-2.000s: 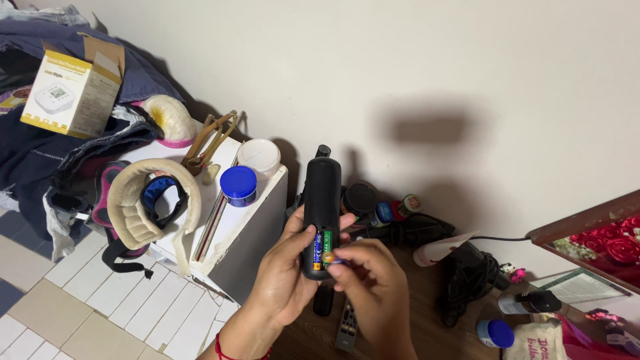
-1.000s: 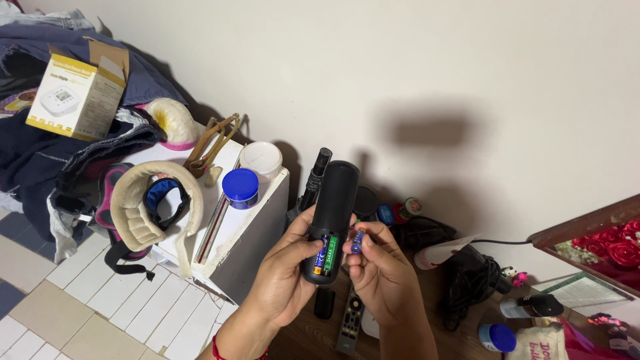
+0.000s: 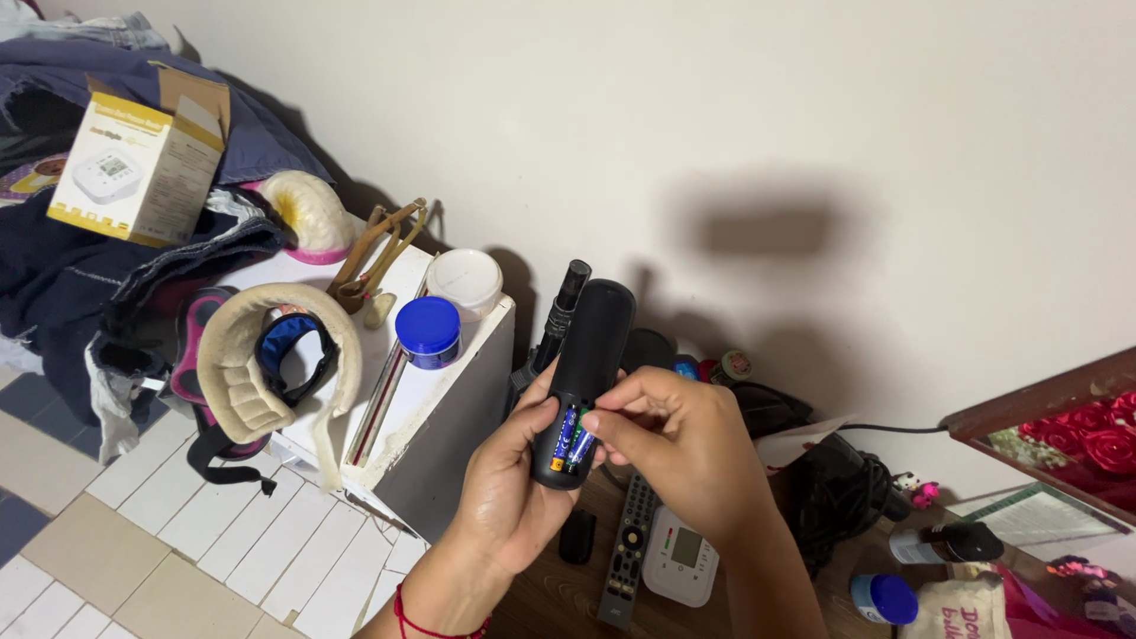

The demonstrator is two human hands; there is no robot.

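My left hand (image 3: 515, 470), a red cord at its wrist, holds a black handheld device, apparently a remote control (image 3: 596, 333), with its battery compartment facing up. One blue battery (image 3: 563, 440) lies in the left side of the compartment. With thumb and index finger my right hand (image 3: 683, 444) grips a second blue battery (image 3: 581, 445) at the right side of the compartment; its upper end is partly hidden by the fingertips. A bit of green shows beside it.
Below the hands, a long remote control (image 3: 632, 541) and a white blood pressure monitor (image 3: 682, 559) lie on the wooden surface. A white cabinet (image 3: 444, 399) at left bears a blue-lidded jar (image 3: 429, 333), a wooden slingshot (image 3: 377, 253) and a beige neck brace (image 3: 222, 355). A cardboard box (image 3: 133, 169) sits on clothes.
My right hand has brought the blue battery from beside the device to the right side of the compartment, where green showed one second ago. My left hand still holds the device.
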